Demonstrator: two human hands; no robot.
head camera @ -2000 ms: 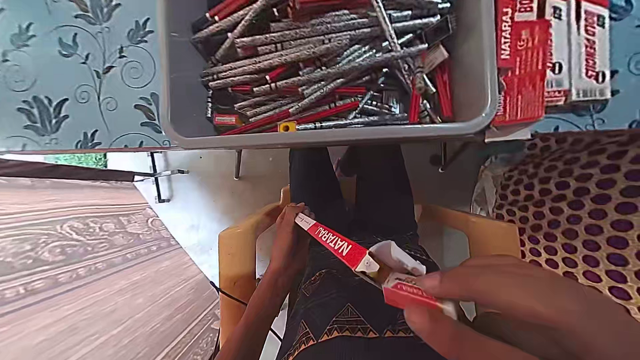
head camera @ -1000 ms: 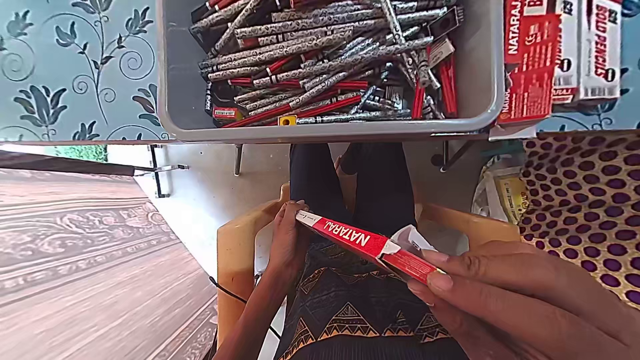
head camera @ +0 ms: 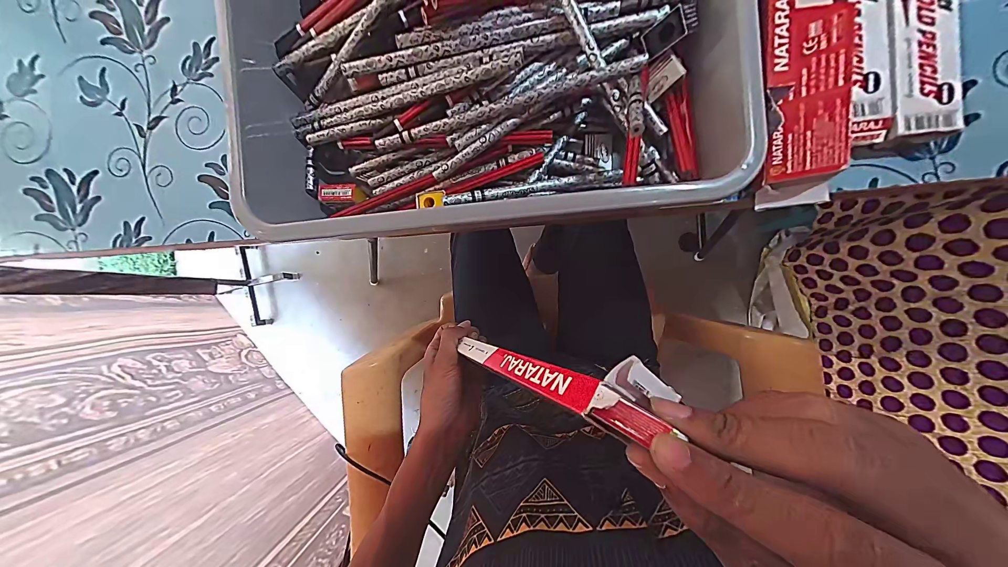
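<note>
Over my lap is a slim red and white Nataraj pencil box (head camera: 543,379), tilted down to the right, its torn flap raised at the right end. My left hand (head camera: 453,378) grips the box's far left end. At the right end my right hand (head camera: 756,457) has thumb and fingers closed on the red part that sticks out beyond the flap; whether this is an inner carton or pencils I cannot tell. Beyond my knees, a grey plastic tub (head camera: 504,220) holds many patterned silver and red pencils (head camera: 472,118), with a small yellow sharpener (head camera: 431,200) near its front wall.
Red and white pencil cartons (head camera: 906,71) lie right of the tub on the blue floral table cover (head camera: 118,118). A dotted cloth (head camera: 913,315) is at the right. A carved-pattern wooden surface (head camera: 142,394) fills the lower left. Chair arms (head camera: 366,441) flank my lap.
My right hand has drawn close to the box's right end. The small red and white piece in its fingers two seconds ago now lines up with the box.
</note>
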